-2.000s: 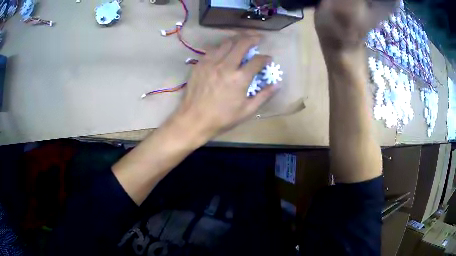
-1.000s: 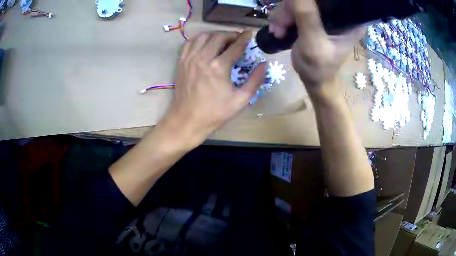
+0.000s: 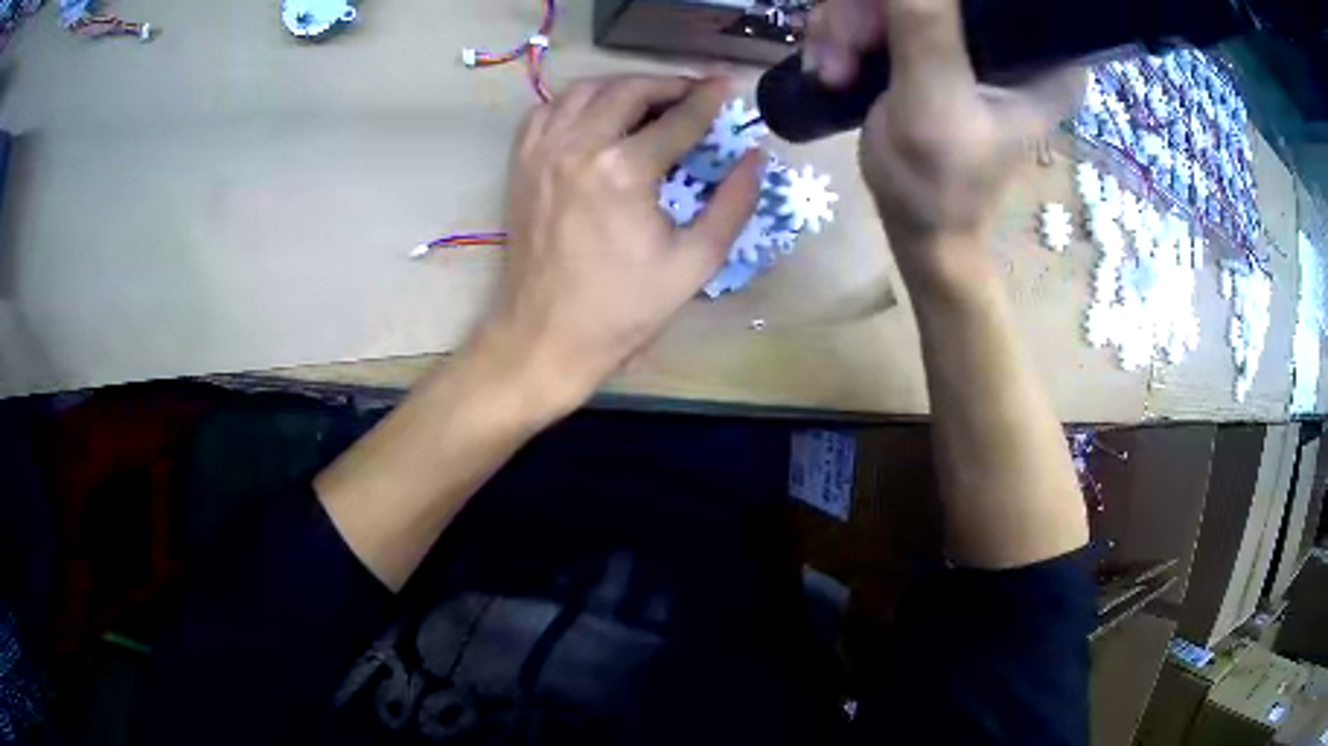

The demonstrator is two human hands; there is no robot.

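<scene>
My right hand (image 3: pixel 939 139) is closed around the thick black electric screwdriver (image 3: pixel 816 102), whose thin bit points left at the centre of a white star wheel (image 3: pixel 731 131). My left hand (image 3: pixel 605 219) lies over a small cluster of motors with star wheels, thumb and forefinger around the wheel under the bit. Another star wheel (image 3: pixel 805 198) shows at the right of the cluster. The hand hides part of the motors. Lead wires (image 3: pixel 469 239) with a white plug come out to the left of the hand.
A metal box (image 3: pixel 685 32) stands behind the hands. Loose star wheels (image 3: pixel 1143 277) and rows of wired finished motors (image 3: pixel 1180 131) lie at right. A bare motor (image 3: pixel 318 16) lies at the upper left. Cartons (image 3: pixel 1267 700) stand below right. A tiny screw (image 3: pixel 757 324) lies near the bench edge.
The right hand has come left and down from the metal box area with the screwdriver, its bit now at a star wheel. The left hand has shifted slightly left over the cluster.
</scene>
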